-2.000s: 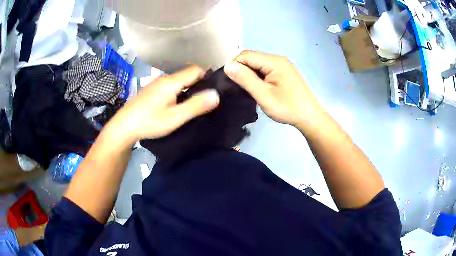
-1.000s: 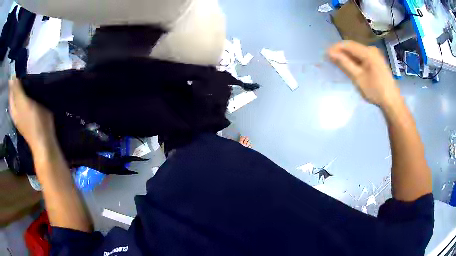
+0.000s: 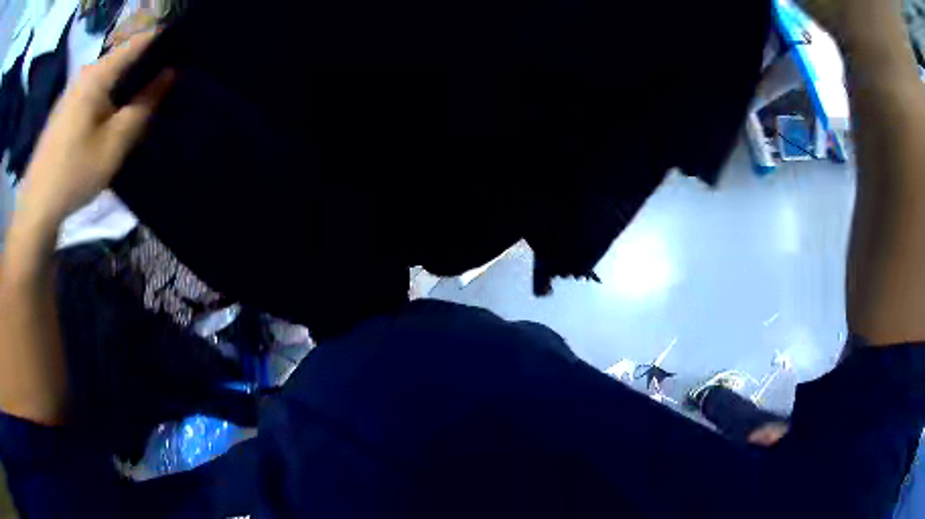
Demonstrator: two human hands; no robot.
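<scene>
A large black fabric piece (image 3: 436,132) is spread in the air in front of me and fills the upper middle of the view. Its lower edge is uneven and hangs just above my dark shirt. My left hand (image 3: 96,127) grips its left edge between thumb and fingers at the upper left. My right forearm rises along the right side; my right hand is cut off by the top edge, so its hold cannot be seen.
Checked fabric (image 3: 167,279) and dark fabric (image 3: 112,345) lie in a pile at the left. A blue plastic bag (image 3: 193,443) is below them. A blue-edged table (image 3: 816,71) stands upper right. Scraps lie on the grey floor (image 3: 730,243), near a shod foot (image 3: 735,405) at lower right.
The black fabric has moved from the left and lap area up and across the view, opened out wide. Both arms are raised. The cream rounded shape is now out of sight.
</scene>
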